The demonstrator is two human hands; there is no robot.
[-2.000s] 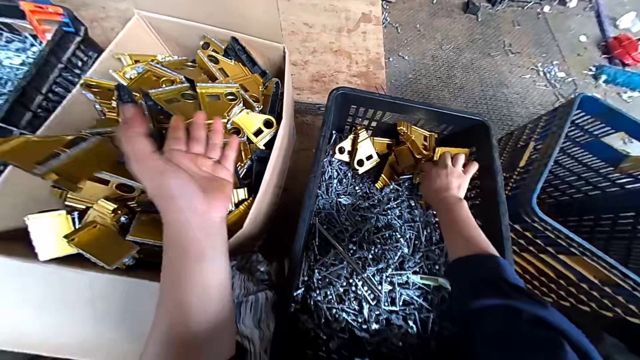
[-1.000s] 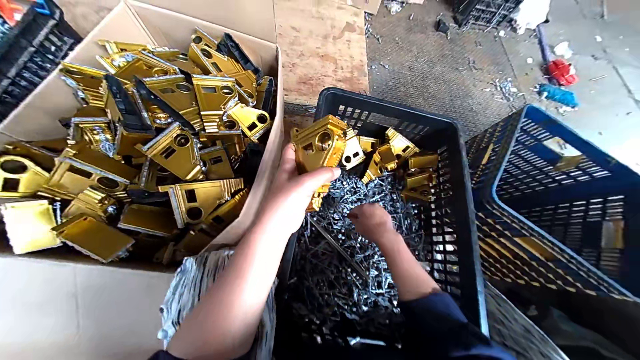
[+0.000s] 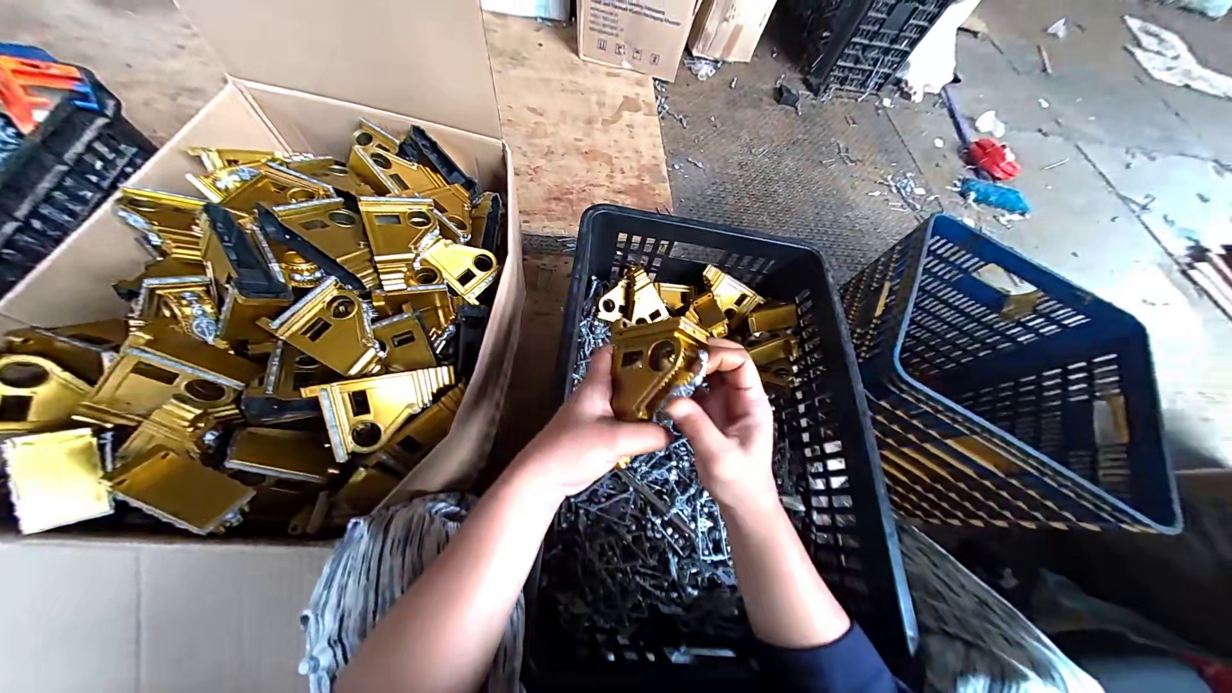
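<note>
Over a black plastic crate [image 3: 842, 385], my left hand [image 3: 587, 433] holds a gold-coloured metal bracket [image 3: 654, 366] with a round and a square hole. My right hand [image 3: 727, 419] is at the right edge of the same bracket, with something small and silvery by its fingertips; whether it grips the part or that bit cannot be told. Beneath the hands lie many small grey metal pieces [image 3: 645, 539], and more gold brackets [image 3: 731, 294] rest at the crate's far end. A cardboard box [image 3: 510, 279] on the left is heaped with similar gold parts [image 3: 327, 327], some with black pieces.
Blue plastic crates [image 3: 1039, 255], nested together, stand at the right. A black crate [image 3: 67, 183] with orange things is at the far left. Cartons [image 3: 635, 34] and another black crate [image 3: 866, 43] stand at the back. Scraps and a red item [image 3: 993, 159] litter the floor.
My left hand has moved from above the cardboard box to the black crate and taken hold of a gold bracket. My right hand has come from among the crate's brackets to the held one.
</note>
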